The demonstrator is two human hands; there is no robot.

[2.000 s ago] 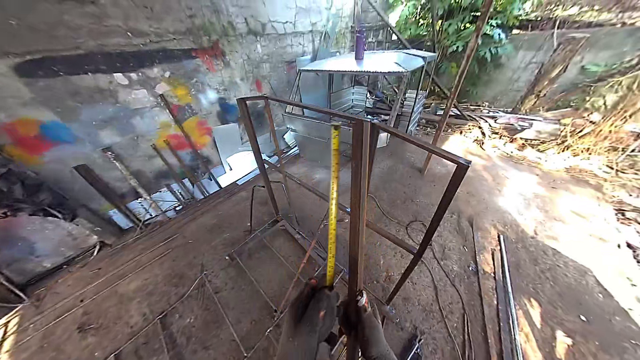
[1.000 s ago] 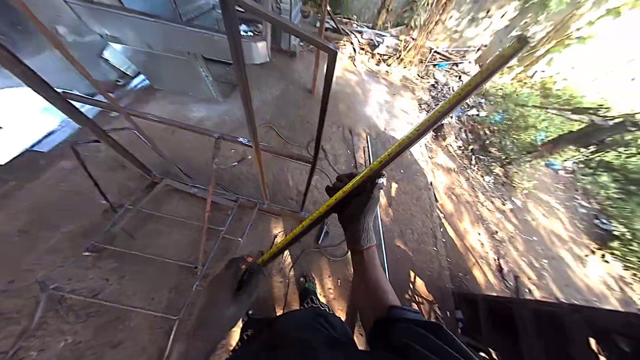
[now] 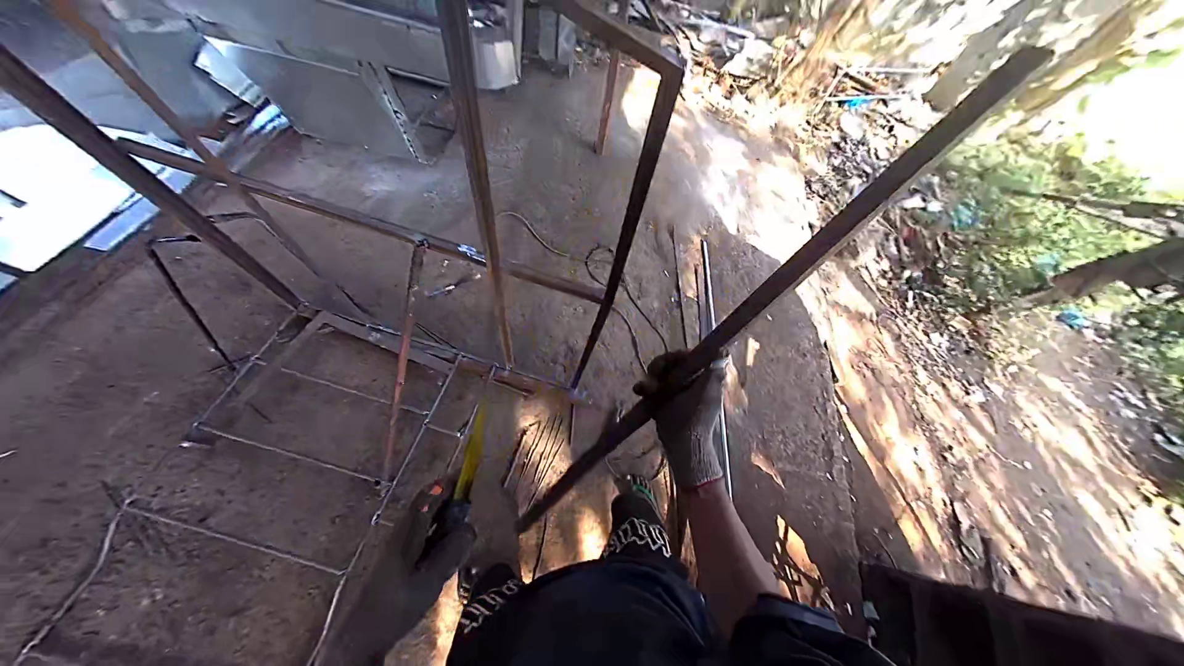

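My right hand, in a knitted work glove with a dark palm, is closed around a long metal bar. The bar slants from near my feet up to the upper right. My left hand, also in a dark glove, grips a tape measure at the lower middle. A short length of yellow blade sticks up from its case and is apart from the bar. Beyond my hands stands a welded metal frame with upright posts.
A grid of thin metal rods lies at the left. Thin metal lengths and a cable lie on the ground ahead. Sheet metal panels are at the upper left; rubble and plants fill the right side.
The yellow tape blade lay along the bar one second ago; now only a short part shows beside my left hand. My right hand still holds the bar.
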